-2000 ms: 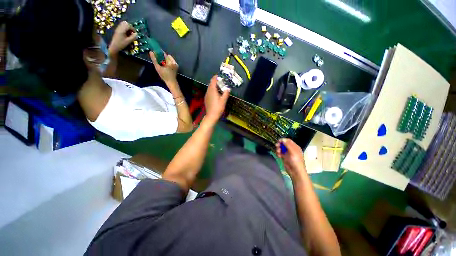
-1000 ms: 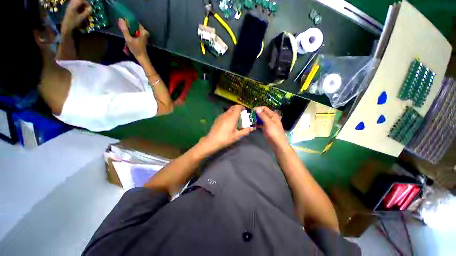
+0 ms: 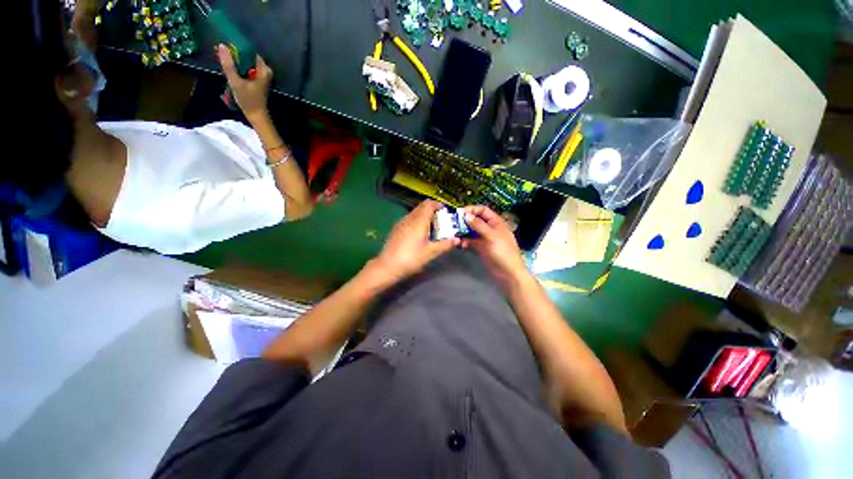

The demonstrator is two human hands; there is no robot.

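Note:
A small white and silver electronic unit (image 3: 447, 224) is held between my two bare hands in front of my waist. My left hand (image 3: 414, 238) grips it from its left side. My right hand (image 3: 490, 238) has its fingertips at its right side. A bit of blue shows by the right fingertips, partly hidden; the opening pick there cannot be made out clearly. More white units (image 3: 389, 85) lie together on the dark bench beside the yellow-handled cutting pliers (image 3: 412, 64).
A black phone-like slab (image 3: 460, 91), solder spool (image 3: 566, 88) and clear bag (image 3: 636, 154) lie on the bench. Right, a cardboard sheet (image 3: 687, 122) bears blue picks (image 3: 694, 192) and green circuit boards (image 3: 759, 164). A seated coworker (image 3: 187, 178) is at left. A carton (image 3: 201, 332) stands below.
Since two seconds ago, my left hand has come back from the bench with a unit and my right hand has met it. The last second shows only small finger shifts and a slight view shift.

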